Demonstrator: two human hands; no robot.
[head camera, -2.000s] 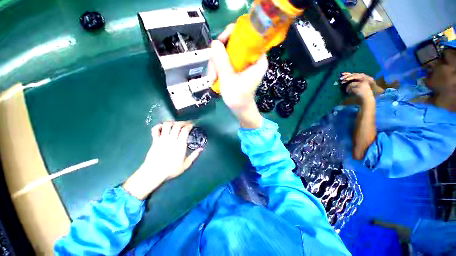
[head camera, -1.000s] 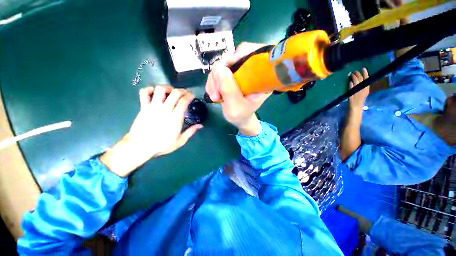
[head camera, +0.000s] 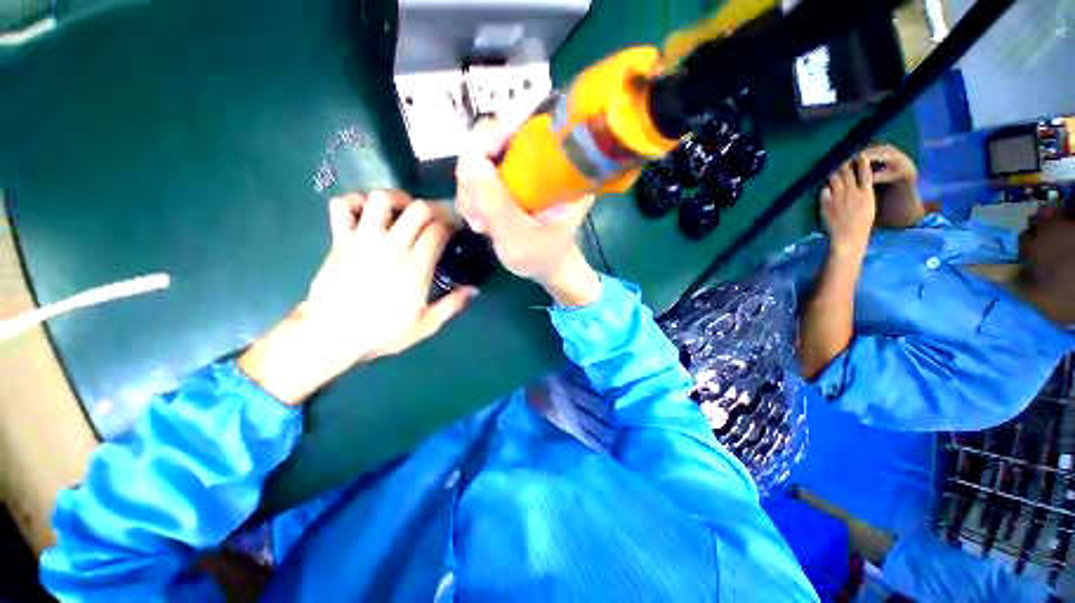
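My left hand (head camera: 383, 277) lies on the green mat with its fingers and thumb around a round black part (head camera: 463, 262), of which only the right side shows. My right hand (head camera: 519, 224) grips an orange electric screwdriver (head camera: 584, 130), tilted, with its black cable end up to the right. Its lower end is over the round part; the bit is hidden, so contact cannot be told. The grey-white screw feeder (head camera: 477, 71) stands just beyond my hands, cut off by the top edge.
Tiny silver screws (head camera: 340, 157) lie left of the feeder. A pile of black round parts (head camera: 704, 177) is to its right, near a dark tray (head camera: 866, 71). A thick black cable crosses at right. A clear blister tray (head camera: 749, 389) is by my lap. A person in blue (head camera: 943, 318) sits at right.
The screwdriver has gone from over the feeder down to the round part, and in the last second it has tilted more upright and shifted left. My left hand still holds the part.
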